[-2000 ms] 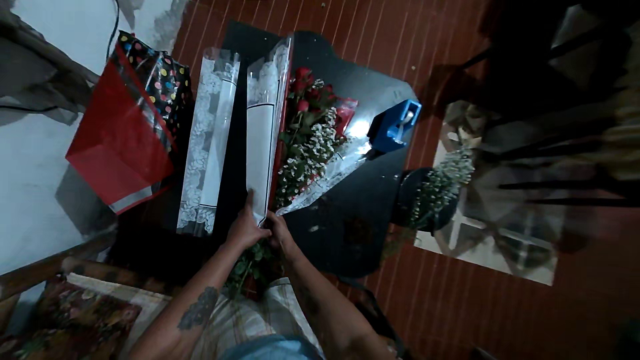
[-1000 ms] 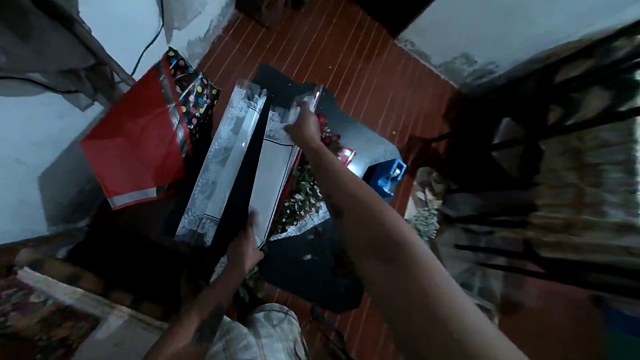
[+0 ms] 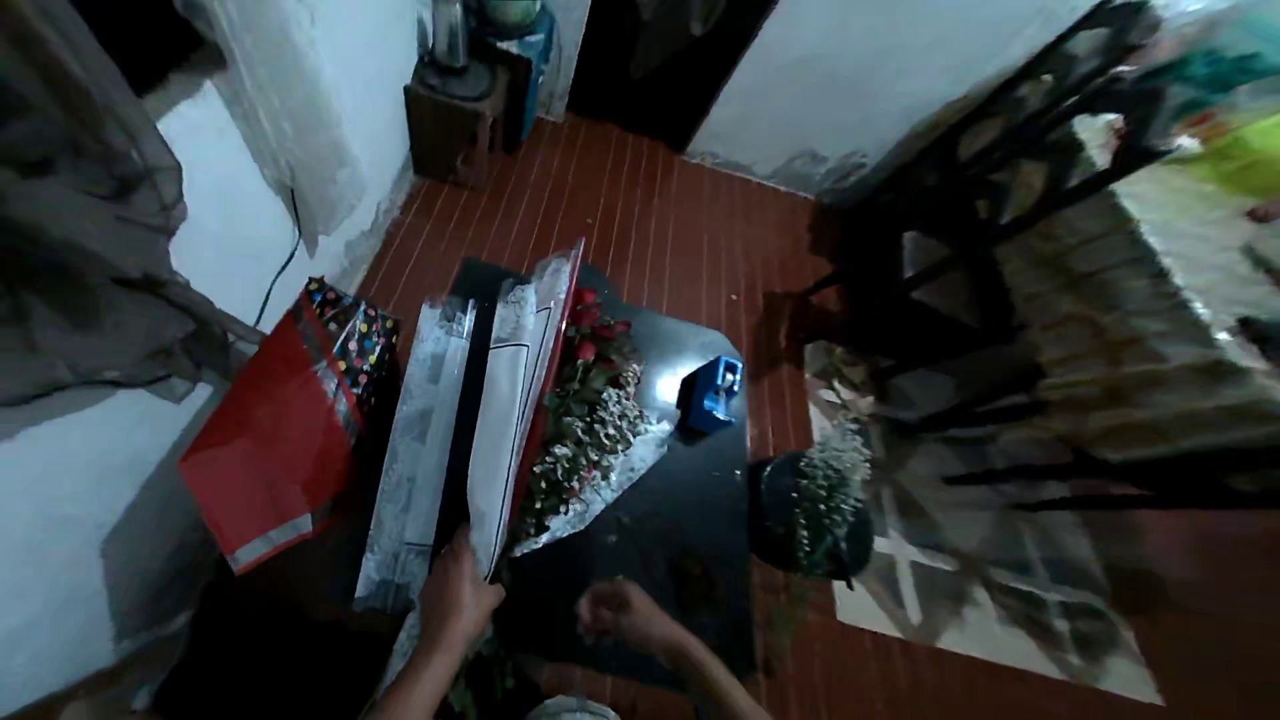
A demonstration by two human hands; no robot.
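Note:
On the black table (image 3: 690, 530) lies a bouquet of red roses and small white flowers (image 3: 590, 430) in clear and white wrapping. My left hand (image 3: 460, 590) grips the lower end of the folded white wrapping sheet (image 3: 500, 420) along the bouquet's left side. Stems and leaves show below that hand. My right hand (image 3: 620, 610) is over the near part of the table, blurred, right of the stems and apart from the bouquet; its fingers look curled. A patterned clear wrapping sleeve (image 3: 415, 460) lies left of the bouquet. A blue tape dispenser (image 3: 712, 395) stands at the table's right side.
A red wrapping sheet (image 3: 270, 440) and dotted black wrapping (image 3: 360, 340) are at the left. A dark bucket (image 3: 780, 510) with white flowers stands on the floor right of the table. Dark chairs (image 3: 930, 260) are at the right, and a small cabinet (image 3: 450, 130) stands by the wall.
My right hand has come back from the top of the wrapping to the near side of the table. My left hand stays at the lower end. The view has shifted upward.

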